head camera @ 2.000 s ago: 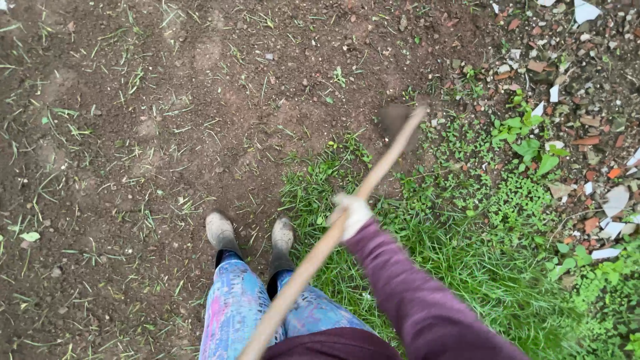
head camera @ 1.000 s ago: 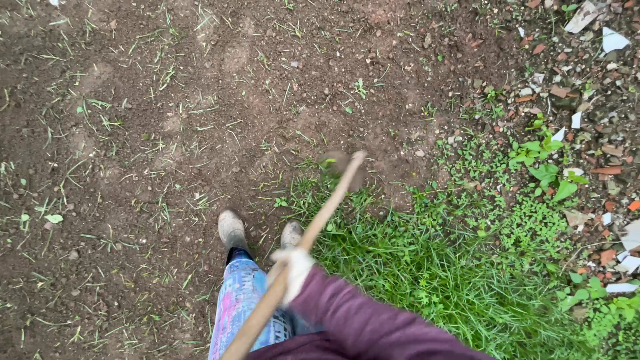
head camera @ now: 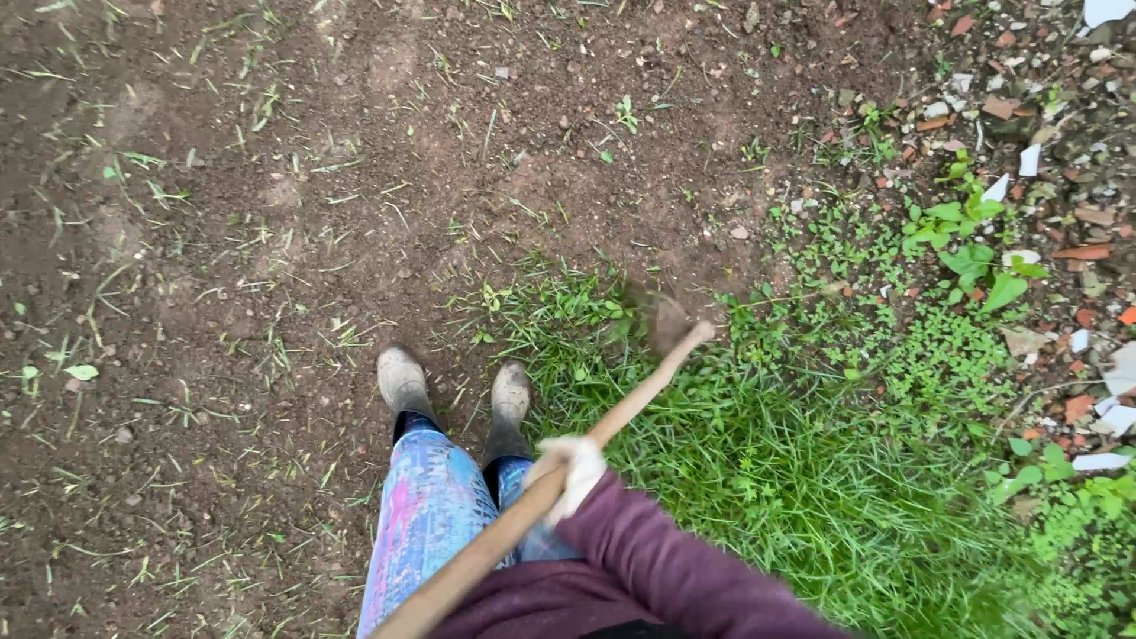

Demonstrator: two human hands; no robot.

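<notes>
My right hand (head camera: 571, 475), in a white glove, grips the wooden handle (head camera: 484, 552) of a hoe about midway along its visible length. The handle slants from the bottom edge up to the right. At its far end the hoe's blurred metal head (head camera: 664, 321) is over the border of green grass (head camera: 799, 497) and bare soil (head camera: 532, 195). My left hand is out of view; the near end of the handle runs off the bottom of the picture.
My muddy rubber boots (head camera: 404, 380) stand on soil at the grass's left edge. Broken brick pieces (head camera: 1083, 252) and white shards (head camera: 1100, 462) lie along the right side, with leafy weeds (head camera: 972, 262) beside them. Cut grass blades are scattered over the soil at left.
The hoe has swung about between the frames, its head now over the grass edge, lower in view than two seconds ago. My right hand has stayed on the handle.
</notes>
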